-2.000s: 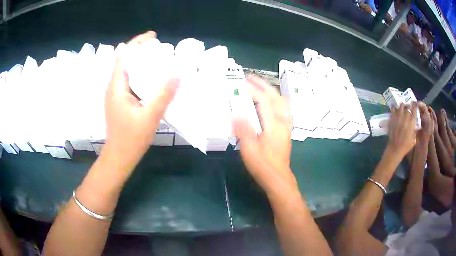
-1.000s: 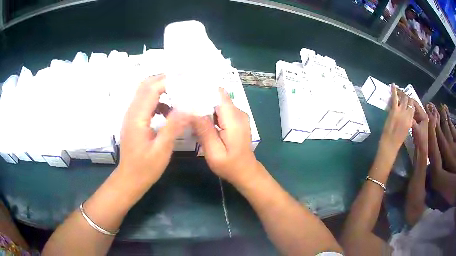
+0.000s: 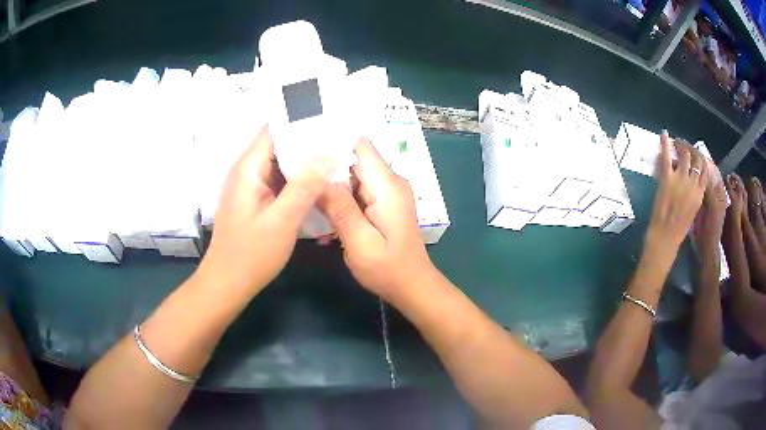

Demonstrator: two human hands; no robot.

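A white handheld device with a rounded far end and a small dark rectangular screen is held upright between both hands at the centre. My left hand grips its left side and near end, my right hand its right side and near end, thumbs together on its face. Behind it, a row of puffy white sleeved units lies on cartons with blue-edged ends. A unit carton with a green patch lies just right of my hands. Whether a sleeve is around the device's lower part is hard to tell.
Stacked cartons stand to the right on the dark green worktop. Further right, another person's hands hold a white carton. A floral sleeve shows at the lower left. Metal rails cross the top.
My hands were apart two seconds ago, and came together on the device by one second ago. Its dark screen now shows. The neighbour's hands have swung a carton to point left.
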